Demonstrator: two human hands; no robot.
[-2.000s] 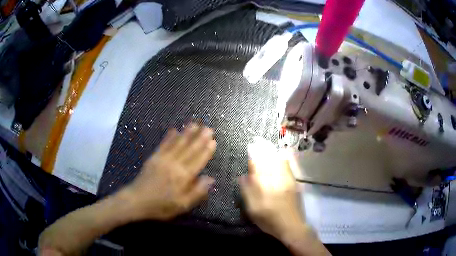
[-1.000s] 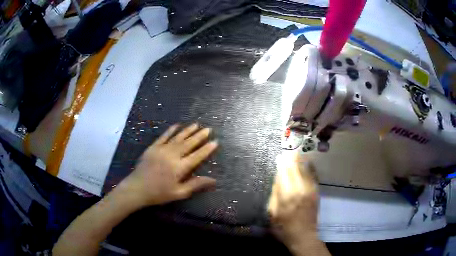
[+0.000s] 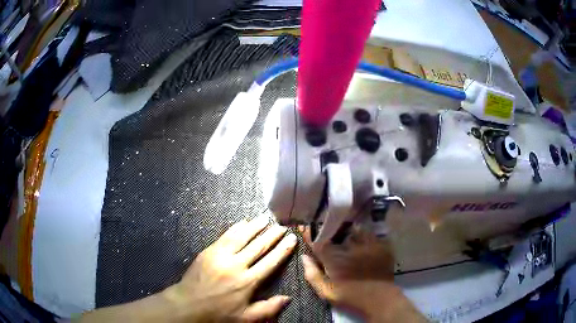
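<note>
A grey-black woven garment panel [image 3: 158, 164] lies flat on the white table cover, its right part running under the left end of the cream-white sewing machine [image 3: 417, 170]. My left hand [image 3: 237, 271] lies flat on the panel with fingers spread, fingertips close to the machine's left end. My right hand [image 3: 354, 268] is low, just in front of the machine head, in shade and partly hidden by it. Its thumb points at the panel's right edge; whether it grips the fabric cannot be told. The needle area is hidden behind the head.
A bright pink tube [image 3: 335, 57] stands on the machine head. A white lamp paddle [image 3: 232, 132] on a blue cable [image 3: 404, 79] hangs over the panel. Dark fabric [image 3: 158, 38] lies at the back. Orange tape [image 3: 35, 195] edges the white cover [image 3: 72, 183] at left.
The view has shifted, and the machine appears larger and further left. My left hand now shows nearer the machine head. My right hand is now partly behind the head and darker.
</note>
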